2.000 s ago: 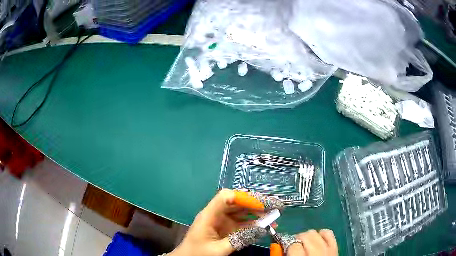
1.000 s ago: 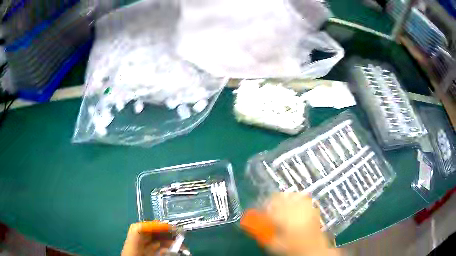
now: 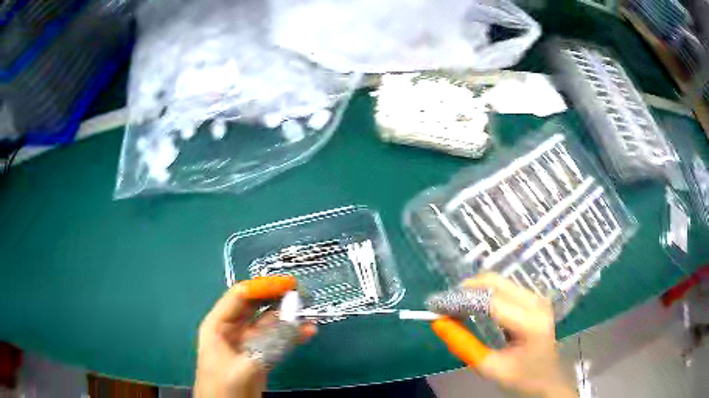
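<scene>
My left hand (image 3: 253, 326), with an orange thumb cot and a grey finger sleeve, holds a small white plastic housing (image 3: 290, 306). My right hand (image 3: 497, 330), with an orange cot and a grey sleeve, pinches the white end of a thin silver-and-white piece (image 3: 418, 315). The piece reaches left towards the housing; whether it enters it I cannot tell. Both hands are just in front of the small clear box (image 3: 311, 219), which holds thin silver pieces along its back and right sides. The picture is slightly blurred.
The blister tray (image 3: 536, 210) with two rows of long pieces lies at right. Behind it are a heap of small white parts (image 3: 431, 113) and a white slip (image 3: 529, 95). A clear bag with white housings (image 3: 233, 140) lies back left, a white bag (image 3: 389, 31) behind, another tray (image 3: 618, 109) far right.
My right hand has come from over the blister tray to the front of my left hand's housing, now with a thin piece. My left hand has risen into fuller view. The camera view has shifted.
</scene>
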